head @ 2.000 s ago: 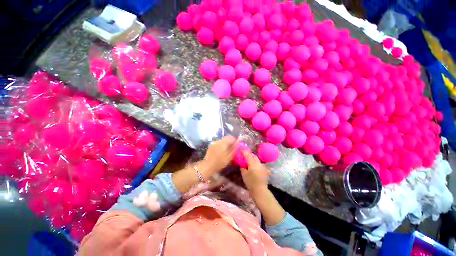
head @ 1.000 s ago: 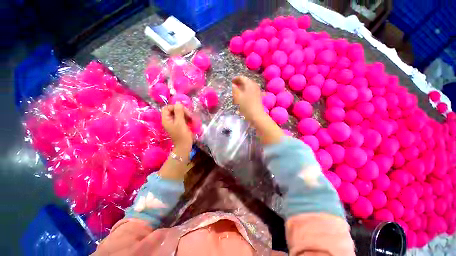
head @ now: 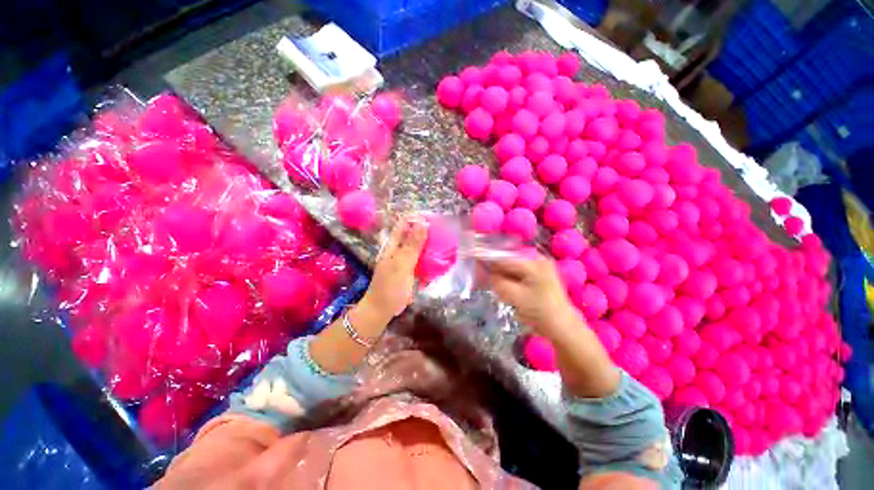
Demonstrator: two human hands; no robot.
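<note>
My left hand (head: 395, 263) holds a pink ball (head: 437, 247) in shiny clear film above the near table edge. My right hand (head: 527, 287) is to its right, with its fingers closed on the stretched, blurred end of the clear bag (head: 484, 251). Loose pink balls (head: 661, 254) form a big pile to the right of my hands. A small heap of bagged balls (head: 335, 144) lies on the table ahead and to the left, with one more ball near my left fingertips. The stack of clear bags is mostly hidden behind my hands.
A large heap of bagged balls (head: 182, 258) fills a blue crate at the left. A white box (head: 329, 55) stands at the table's far left. A black cup (head: 702, 445) is at the lower right. White sheeting (head: 786, 466) lies below the pile and along the far edge.
My hands were apart a second ago and are now close together at one bagged ball. The right hand has moved down and right. The view has shifted slightly.
</note>
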